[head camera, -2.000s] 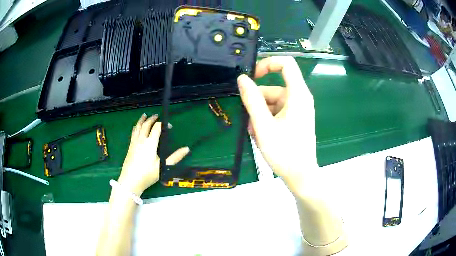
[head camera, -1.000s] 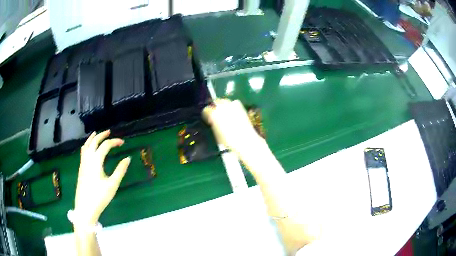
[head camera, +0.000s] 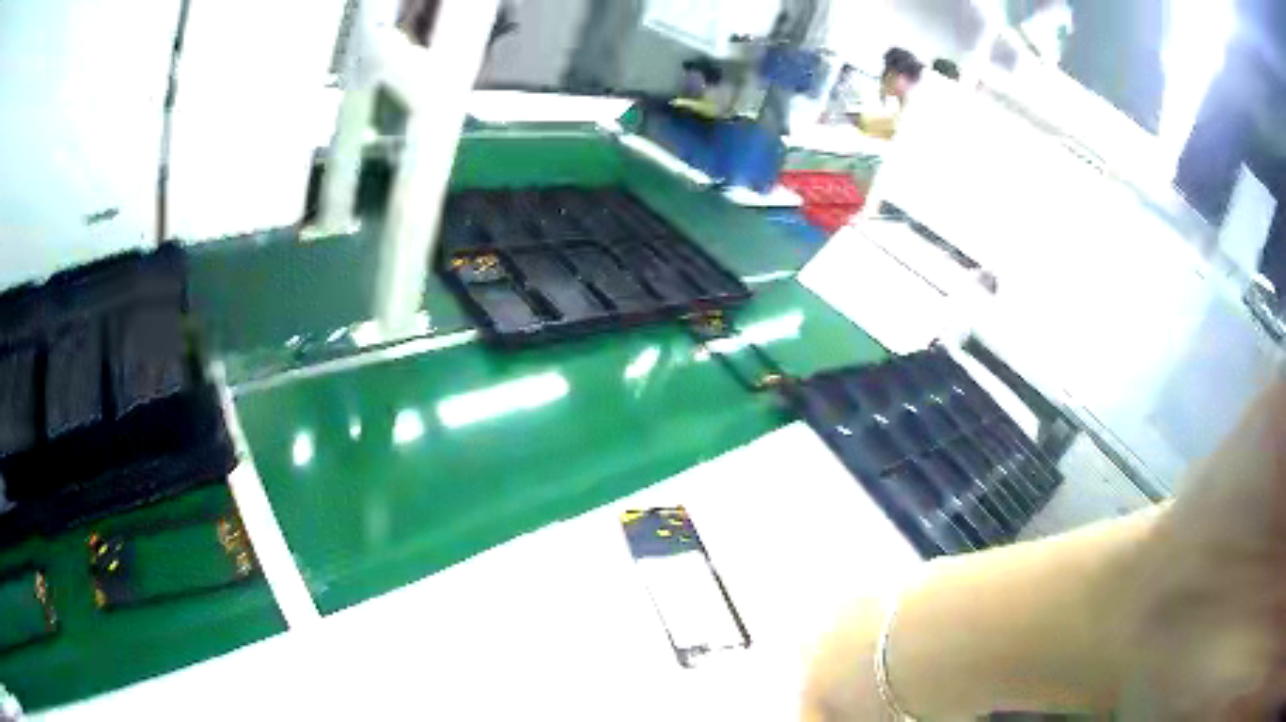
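A phone middle frame (head camera: 660, 536) lies alone on the white work mat (head camera: 466, 642), with its camera end away from me. Another phone middle frame (head camera: 110, 571) lies on the green bench surface (head camera: 423, 487) at the left, and part of one more shows at the left edge. My right hand (head camera: 1230, 564) is large, blurred and cut off at the right edge, with the forearm and a thin chain in view. Its fingers do not show clearly, so I cannot tell if it holds anything. My left hand is out of the picture.
A black tray with stacked frames (head camera: 99, 374) stands at the left. Another black tray (head camera: 578, 261) lies at the back, with a frame at its right corner. A ridged black tray (head camera: 938, 444) is at the right. A white post (head camera: 409, 212) rises behind. People sit far back.
The view has swung to the right. My right hand has left the frame on the green bench and moved to the far right edge. My left hand has gone out of view.
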